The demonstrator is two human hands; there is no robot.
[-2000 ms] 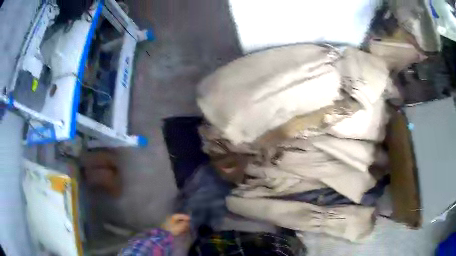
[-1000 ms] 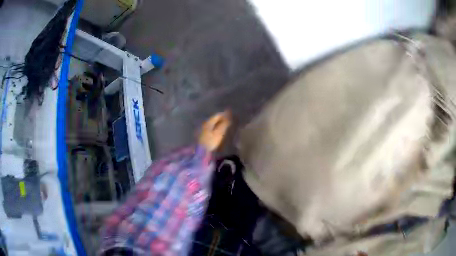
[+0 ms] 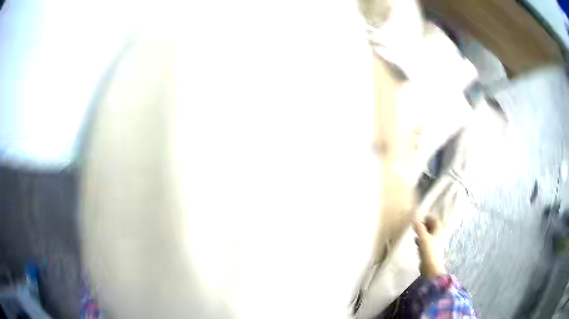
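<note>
A very large, overexposed pale beige cloth bundle fills the middle of the view, close to the camera. More crumpled beige cloth lies at its right, with dark gaps between layers. My right hand, bare with a plaid sleeve, is at the lower right by the cloth's edge; blur hides whether it grips the cloth. A strip of plaid sleeve shows at the lower left, but my left hand is hidden or out of view.
A brown cardboard-like panel stands at the upper right. A bright white surface is at the upper left. Grey floor shows at left and mottled pale floor at right. A blurred white and blue frame is at the lower left corner.
The beige bundle has come much closer and now fills the middle. My left hand has gone from view, and my right hand has appeared at the lower right. The camera view has turned.
</note>
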